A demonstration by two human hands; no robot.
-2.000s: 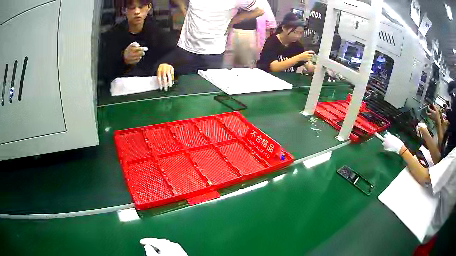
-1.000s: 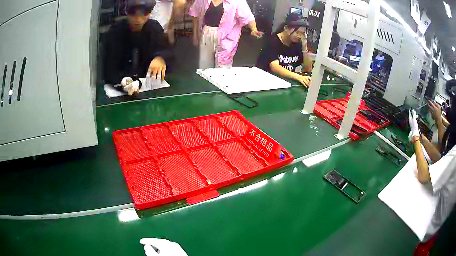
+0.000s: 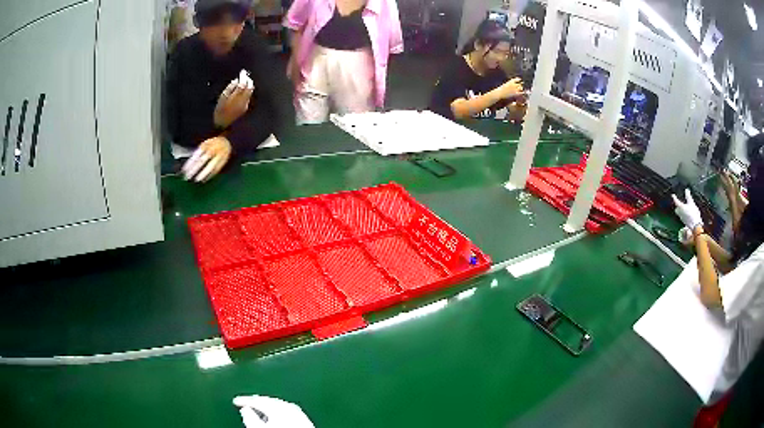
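Observation:
My right hand (image 3: 275, 413), in a white glove, shows only in part at the bottom edge, left of centre. A small dark patch shows between its fingers; whether it holds anything is unclear. My left hand is out of the picture. A black phone mid-frame (image 3: 554, 323) lies flat on the shiny green conveyor belt (image 3: 436, 368), right of centre and away from my hand. Its solid block is at the upper left and green shows through its open rectangle. A second dark frame (image 3: 641, 267) lies farther up the belt to the right.
A red plastic basket (image 3: 339, 324) with mesh compartments sits beyond the pale rail. A light-grey machine cabinet (image 3: 75, 125) stands left. White uprights (image 3: 586, 180) stand by another red basket (image 3: 549, 188). A white board (image 3: 410, 134) and another frame (image 3: 433, 167) lie across. Several people are around the line.
The near phone frame has moved left and towards me along the belt, with another frame appearing behind it. The person in pink has moved left. My gloved hand has barely moved.

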